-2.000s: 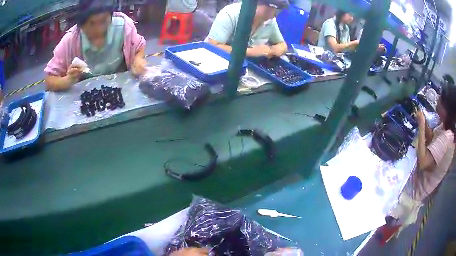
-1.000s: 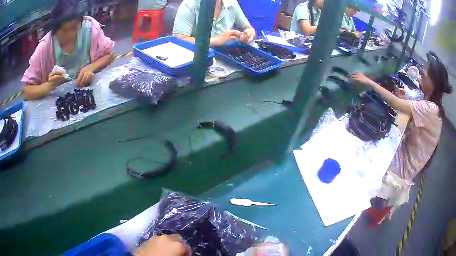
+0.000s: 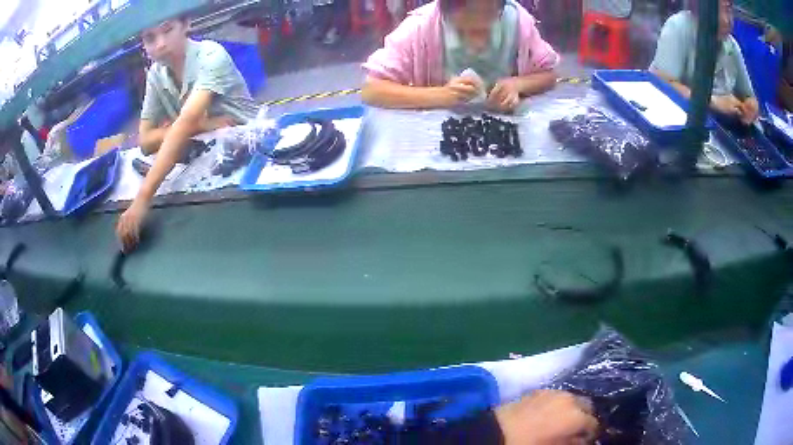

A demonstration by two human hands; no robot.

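My left hand (image 3: pixel 549 419) is at the bottom edge, with a dark cuff to its left. It reaches over the right side of a blue tray (image 3: pixel 396 379) to a clear plastic bag of dark parts (image 3: pixel 622 382). Its fingers are low against the bag and partly cut off, so any hold is unclear. Small black parts (image 3: pixel 348 421) lie in the tray. My right hand is not in view.
A green belt (image 3: pixel 391 252) crosses ahead with curved black bands (image 3: pixel 584 291). A white pointed tool (image 3: pixel 700 385) lies right of the bag. Lower left are a blue tray of bands (image 3: pixel 222 413) and a dark box (image 3: pixel 65 356). Across the belt, several people sit; one arm (image 3: pixel 161 178) reaches over it.
The view has swung left, bringing the left trays and another person into frame. My left hand now shows farther over the bag. The pale shape at the bag's right edge is no longer in view.
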